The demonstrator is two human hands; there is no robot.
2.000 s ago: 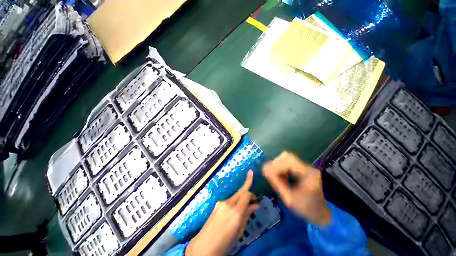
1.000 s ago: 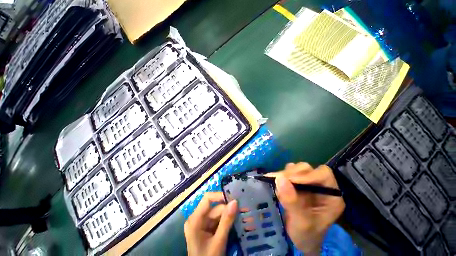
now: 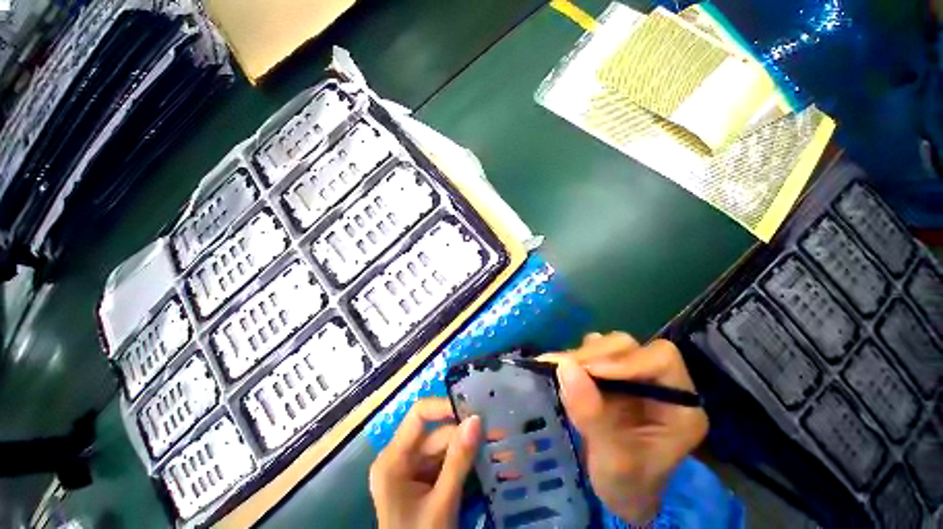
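A grey phone housing (image 3: 507, 403) with a black edge and rows of slots is held tilted at the bottom centre. My left hand (image 3: 424, 465) grips its left side, thumb on its face. My right hand (image 3: 636, 413) holds dark tweezers (image 3: 646, 391) like a pen, their tip at the housing's upper end. Any small piece at the tip is too small to tell. A blue liner sheet (image 3: 507, 310) with pale marks lies behind the housing, partly hidden by it and my left hand.
A blister tray (image 3: 293, 232) of housings lies at left on a tan board (image 3: 284, 491); one pocket shows no housing. Another tray (image 3: 817, 403) stands at right. Yellow sheets (image 3: 672, 78) lie at upper right, a tray stack (image 3: 98, 114) at upper left, cardboard (image 3: 274, 31) at top.
Two seconds ago my hands were over the blue liner; now they hold the housing and tweezers above its near edge. Over the last second the tweezers stay at the housing's upper end.
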